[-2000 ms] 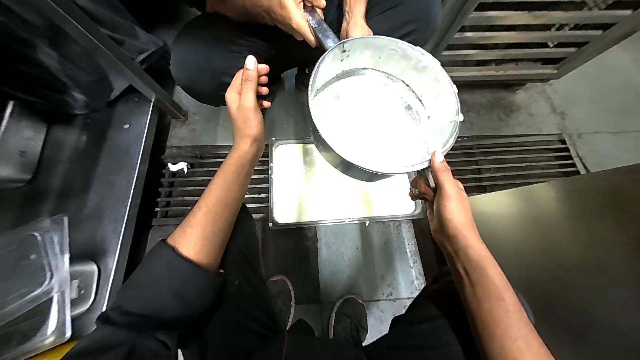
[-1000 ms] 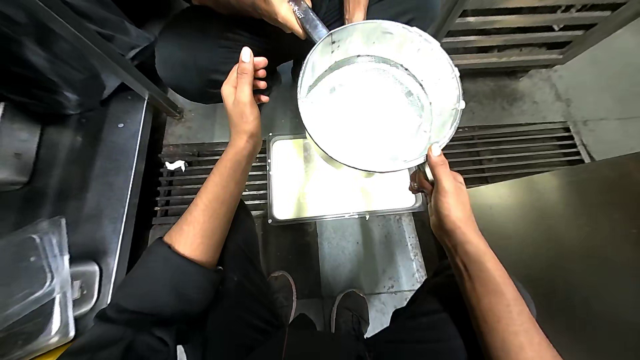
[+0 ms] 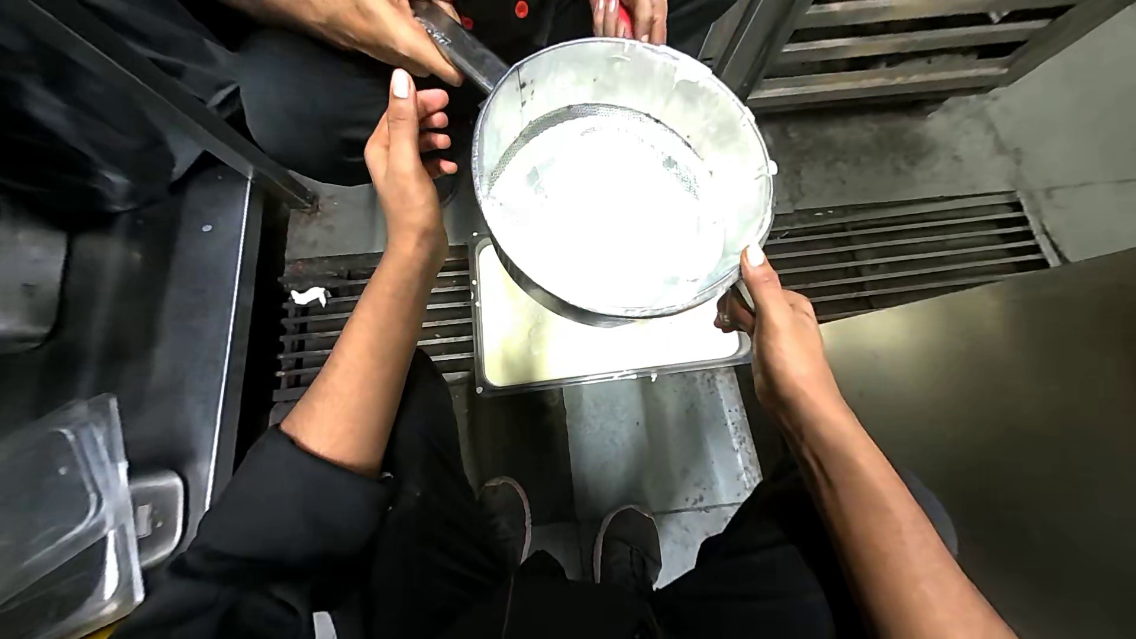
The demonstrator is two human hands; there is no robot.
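Note:
A large round metal sieve [image 3: 621, 186] with a fine mesh bottom and white residue on its wall is held over a rectangular container [image 3: 568, 380] of pale creamy liquid. My right hand [image 3: 781, 328] grips the sieve at its lower right edge, thumb on the rim. My left hand [image 3: 410, 160] is raised left of the sieve, fingers apart and holding nothing. Another person's hand [image 3: 390, 35] holds the sieve's dark handle [image 3: 461, 46] at the upper left. That person's other hand [image 3: 632, 18] is at the far rim, by something red.
The container rests over a metal floor grate [image 3: 905, 257]. A steel counter [image 3: 177, 266] with clear plastic containers [image 3: 62, 506] stands at left, a steel surface [image 3: 994, 426] at right. A slatted metal rack [image 3: 896, 44] is at the upper right. A white scrap [image 3: 309, 295] lies on the grate.
The sieve has shifted slightly to the left since the earliest frame and appears tilted differently. My right hand keeps its grip on it, and my left hand stays raised beside it.

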